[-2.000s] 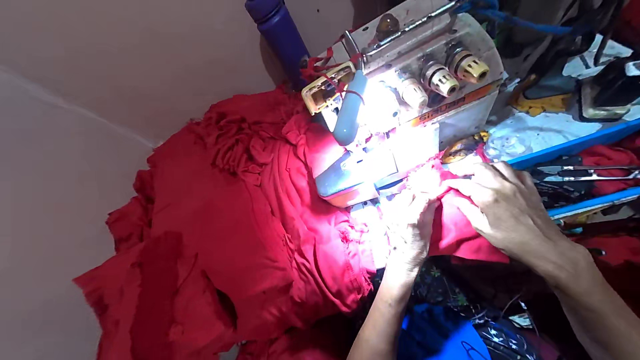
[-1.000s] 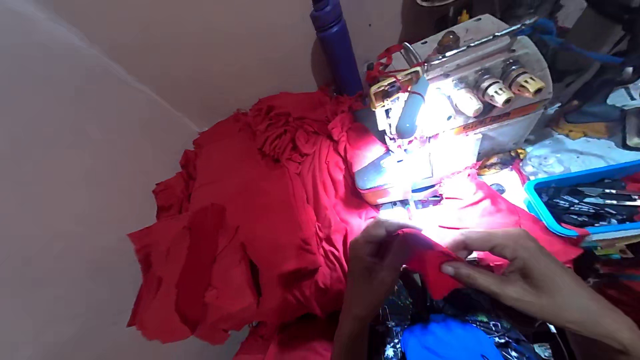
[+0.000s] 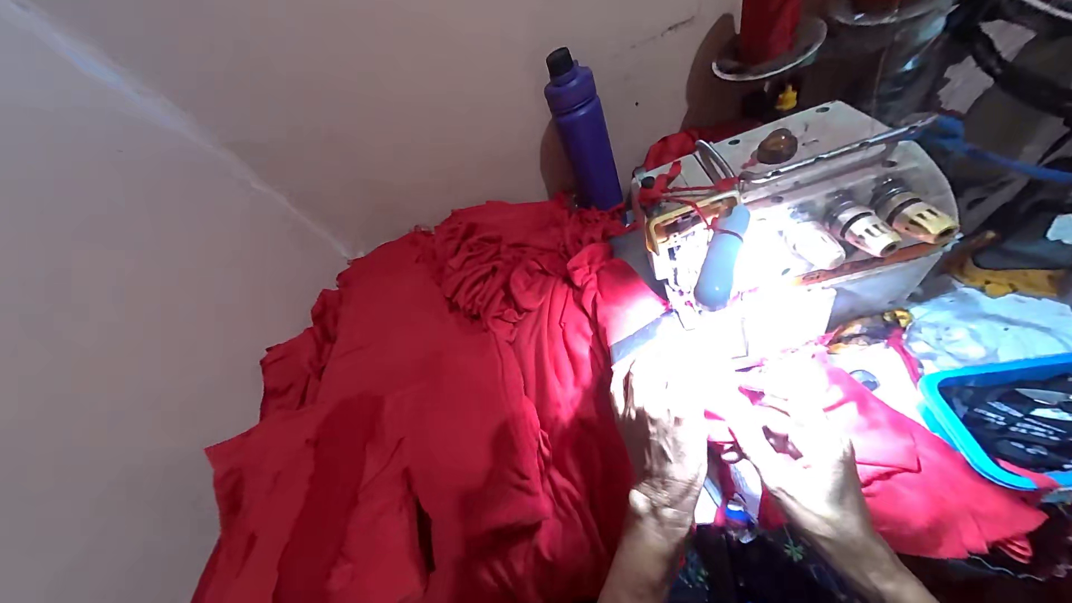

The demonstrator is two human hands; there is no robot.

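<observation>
An overlock sewing machine (image 3: 871, 167) with tension dials stands at the upper right, its lamp washing out the needle area. My left hand (image 3: 662, 419) lies right in front of the presser-foot area, at the edge of red fabric; its fingertips vanish in the glare. To its right, my right hand (image 3: 791, 452) bends over red cloth (image 3: 904, 469) that spreads across the machine bed, with a bit of the cloth between its fingers. What the left fingers pinch is hidden by the light. A big heap of red knit fabric (image 3: 452, 377) lies left of the machine.
A purple bottle (image 3: 586, 134) stands against the wall behind the heap. At the right edge is a blue plastic tray (image 3: 963, 435) holding dark pieces with white marks. A red thread cone (image 3: 769, 29) stands behind the machine. Clear plastic (image 3: 988, 327) lies by the tray.
Both hands have moved from in front of the machine, where they held up a piece of red cloth, up to the needle area. The view has shifted left.
</observation>
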